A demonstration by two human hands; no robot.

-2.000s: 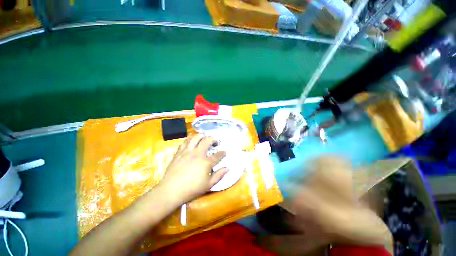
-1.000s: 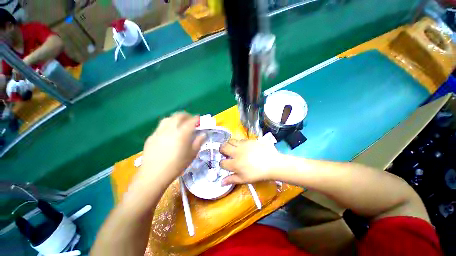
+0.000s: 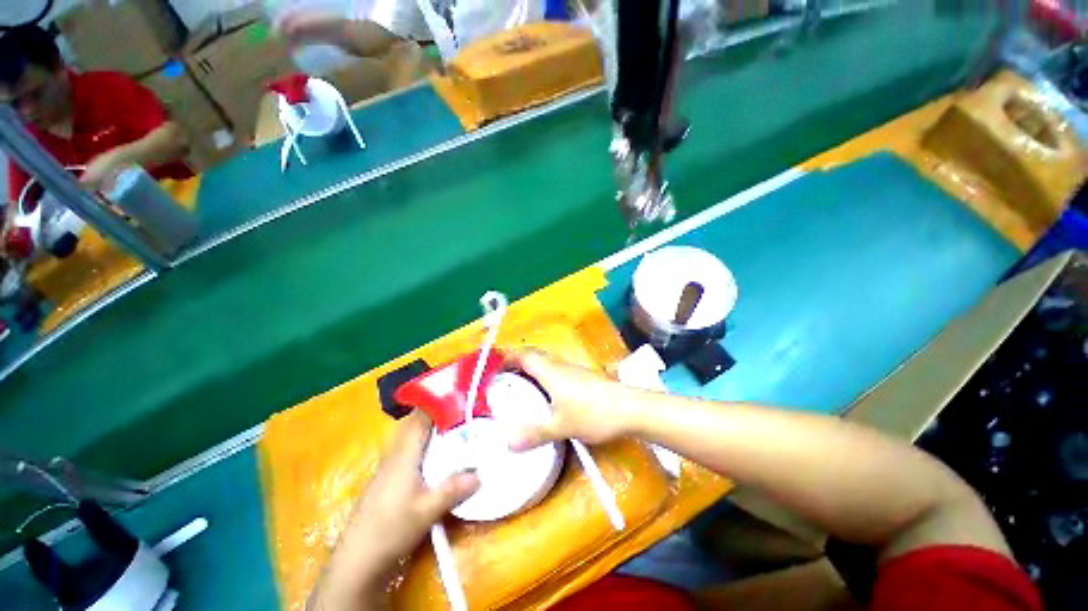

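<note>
A white housing (image 3: pixel 507 471) with a closed white top lies on the orange-wrapped cradle (image 3: pixel 310 477). A red flared mount (image 3: pixel 451 392) sits at its upper left side. A white pigtail cable (image 3: pixel 487 346) rises over the red mount. White antennas (image 3: pixel 600 487) stick out towards me on both sides. My left hand (image 3: pixel 400 501) grips the housing's left side, thumb on top. My right hand (image 3: pixel 567 406) grips its upper right side, fingertips on the white top. The inside of the housing is hidden.
A black block (image 3: pixel 403 388) lies behind the housing. A round tub (image 3: pixel 685 292) with a brown stick stands right. A power screwdriver (image 3: pixel 644 131) hangs over the green belt (image 3: pixel 358 275). A part-built unit (image 3: pixel 107 567) is at left, a carton of black parts (image 3: pixel 1014 418) at right. A person works opposite.
The open shell is now covered by a white part, with the red mount and cable over it. Both hands have closed around its sides. The screwdriver hangs farther back, clear of the cradle.
</note>
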